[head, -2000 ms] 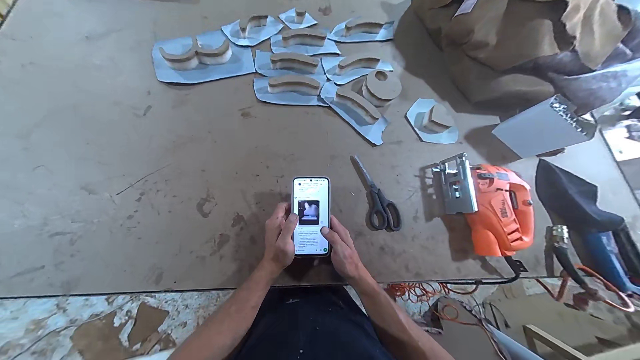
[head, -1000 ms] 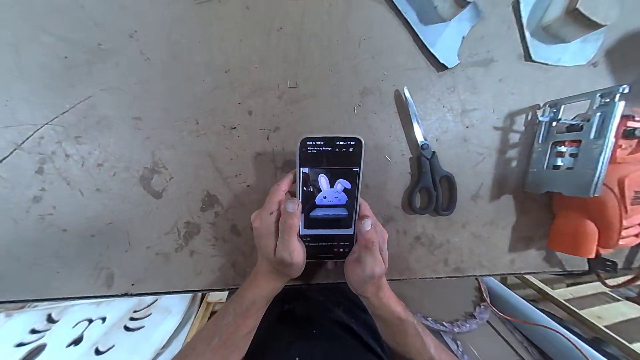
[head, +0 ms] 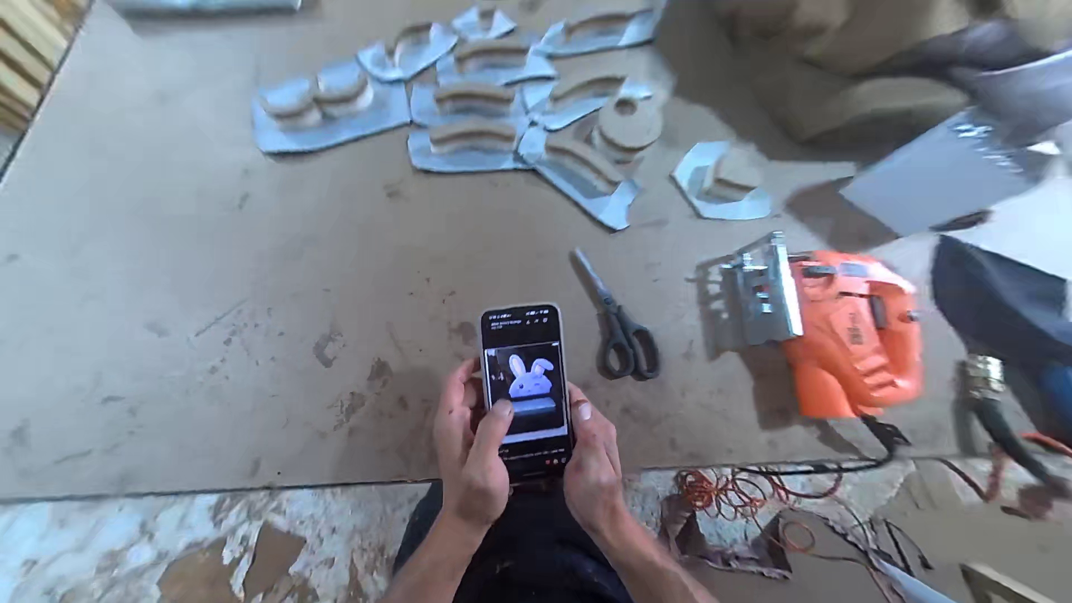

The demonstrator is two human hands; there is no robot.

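Both hands hold a smartphone (head: 526, 389) upright at the near edge of the table, its screen lit with a picture of a white bunny figure. My left hand (head: 473, 448) grips its left side, the thumb lying over the screen. Along the right side, my right hand (head: 593, 456) supports it, thumb at the edge. Scissors (head: 618, 322) with dark handles lie just right of the phone, blades pointing away. Farther right rests an orange jigsaw (head: 854, 331) on its side.
Across the back of the brown table (head: 209, 243) lie several curved wooden pieces (head: 473, 136) on grey-blue sheets, and a round piece with a hole (head: 628, 126). A spiral notebook (head: 934, 176), brown material (head: 879, 105) and a dark-handled tool (head: 992, 402) are at right. Orange cord (head: 729, 494) coils below the edge.
The phone screen changed from a page with text and a small picture to the larger bunny picture. My left thumb has moved onto the screen. The view drew close, then widened again.
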